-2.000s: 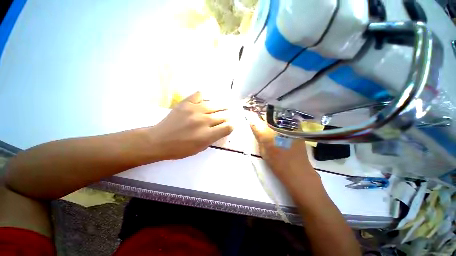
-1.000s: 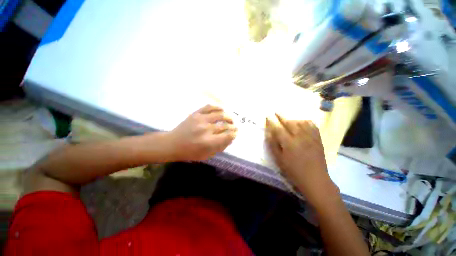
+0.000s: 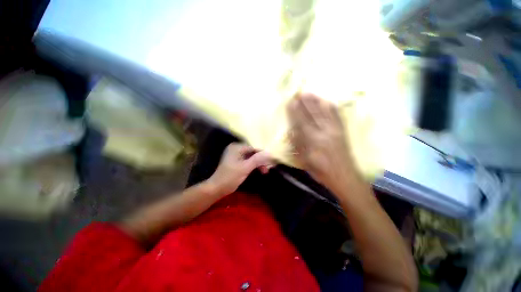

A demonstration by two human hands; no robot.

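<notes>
A pale yellow garment panel (image 3: 371, 137) lies over the white table and its front edge, largely washed out by the lamp. My left hand (image 3: 237, 168) is at the panel's near edge, off the table front, with thumb and fingers closed on the cloth edge. My right hand (image 3: 320, 137) is on the panel, blurred, palm down; whether its fingers grip cloth cannot be told. A thin whitish strip (image 3: 311, 188) runs below the table edge between my hands. The sewing machine head (image 3: 405, 17) is blurred at the upper right.
A black phone-like rectangle (image 3: 436, 94) lies right of the panel. Blurred thread snips (image 3: 454, 162) lie near the table's right end. Fabric strips (image 3: 497, 234) hang in a tangle at the right. Yellow cloth (image 3: 137, 134) lies low at the left, beyond the table edge (image 3: 131, 74).
The view has shifted. The panel has come out from the machine toward me and now spreads over the front edge. My left hand has moved down off the table; my right hand stays on the cloth.
</notes>
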